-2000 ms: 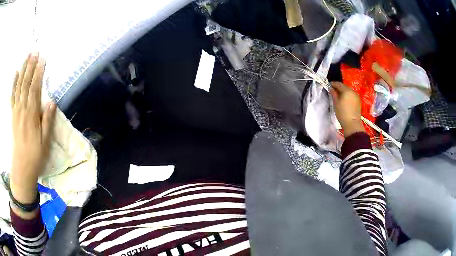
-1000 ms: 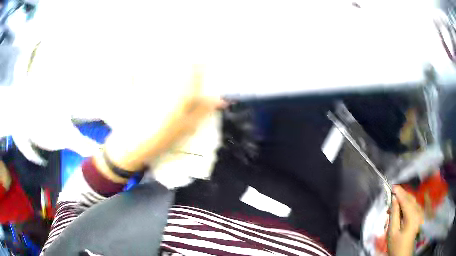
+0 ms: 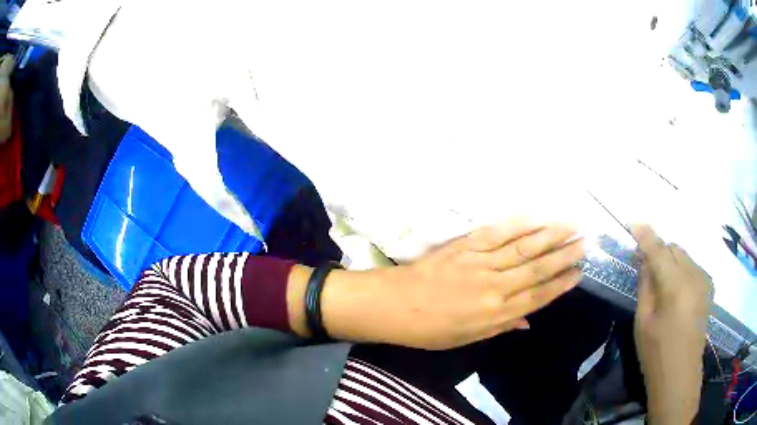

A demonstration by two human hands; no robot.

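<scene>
The cream-white jacket point(image 3: 357, 100) lies over the table, so overexposed that its folds and outline are mostly lost. My left hand point(image 3: 465, 290) lies flat, palm down, on its near edge, with fingers stretched to the right and nothing gripped. My right hand point(image 3: 674, 290) is at the table's front edge on the right, fingertips pinched at the near end of a thin dark wire-like tool point(image 3: 611, 212), which points up and left over the white. Whether a cord is also in these fingers cannot be told.
A ruler-marked table edge point(image 3: 610, 272) runs between my hands. A blue crate point(image 3: 145, 212) is below left. Dark-handled snips point(image 3: 737, 242) lie at right, machine parts point(image 3: 720, 87) at upper right. A white label point(image 3: 483, 398) is on my dark lap. Part of another person's hand point(image 3: 5, 100) shows far left.
The view has swung left and over the table. My left hand now lies flat at the jacket's near edge. My right hand has come from the red bundle and cords beside my lap up to the table edge.
</scene>
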